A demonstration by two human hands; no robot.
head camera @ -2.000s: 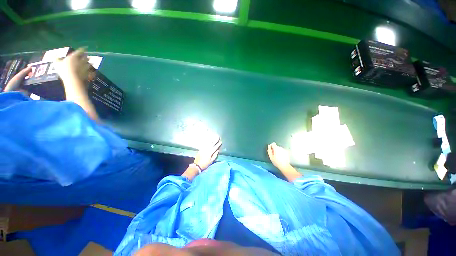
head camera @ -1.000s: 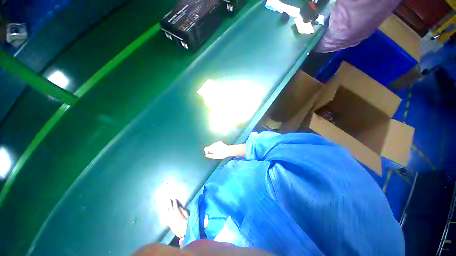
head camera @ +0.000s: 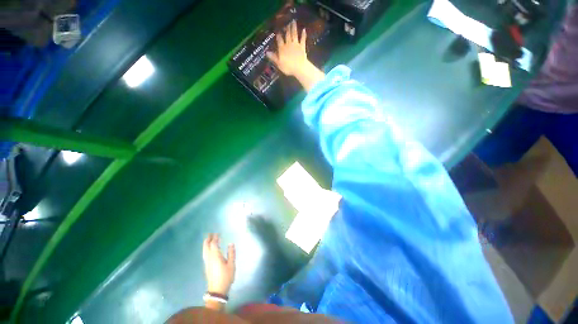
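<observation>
A black retail box [head camera: 260, 63] with white text lies in the green lane at the upper middle. My right hand [head camera: 292, 52] rests on its top face with the fingers spread; the arm reaches out in a blue sleeve. My left hand [head camera: 218, 266], with a band on its wrist, is held above the bench at the lower middle, fingers apart and empty. White label sheets [head camera: 308, 201] lie on the bench between my hands, partly hidden by my right sleeve.
A second black box [head camera: 355, 11] touches or nearly touches the first at the top. A green rail [head camera: 120, 159] borders the lane. Label strips [head camera: 461, 24] lie at upper right beside a person's pinkish sleeve [head camera: 558, 69]. An open carton [head camera: 539, 209] stands below the bench.
My right arm has stretched from the bench edge to the black box, and the hand now lies on it. My left hand has lifted with fingers spread. The view has turned to the right.
</observation>
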